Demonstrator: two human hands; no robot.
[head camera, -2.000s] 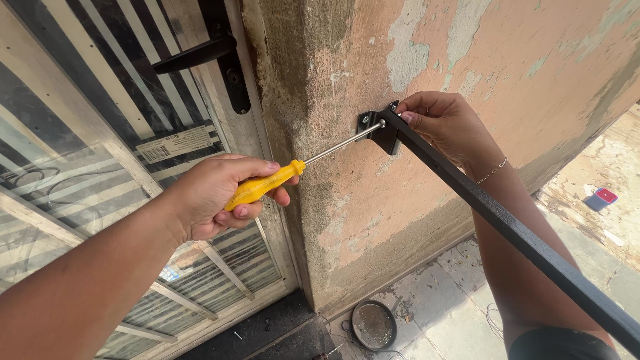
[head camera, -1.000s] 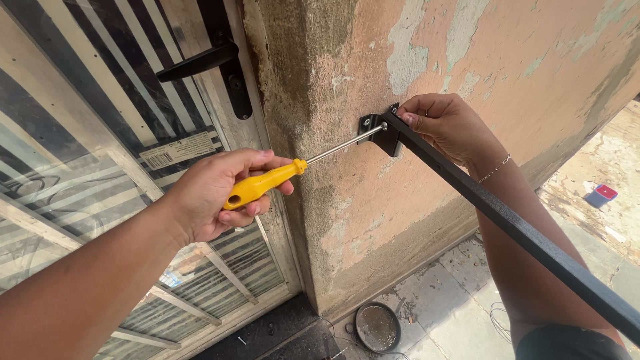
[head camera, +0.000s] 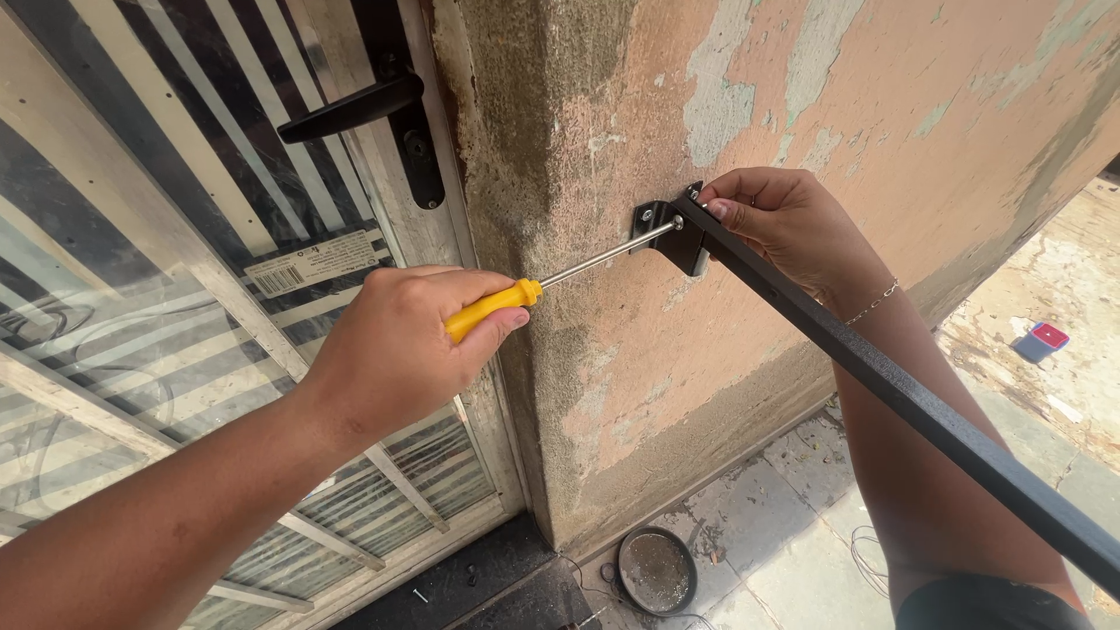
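My left hand (head camera: 429, 337) is closed around the yellow handle of a screwdriver (head camera: 604, 255). The shaft's tip meets a screw head (head camera: 677, 222) on the side of a black metal bar (head camera: 840, 341). That bar's end sits at a black wall bracket (head camera: 678, 254), which lies against the peeling wall near its corner. On the bar's far side, the thumb and fingers of my right hand (head camera: 770, 219) pinch a small metal piece at the bracket; the fingers partly hide it. Another fastener (head camera: 647, 214) shows in the bracket's left flange.
At left stands a glazed metal door (head camera: 219, 289) with a black lever handle (head camera: 359, 107). Below are a round pan (head camera: 658, 570), a loose screw (head camera: 421, 596) on the dark step and a coil of wire (head camera: 868, 560). A red and blue object (head camera: 1041, 341) lies at right.
My left hand has turned on the screwdriver handle: its back now faces up and covers the handle's rear, which showed before. My right hand stays at the bracket.
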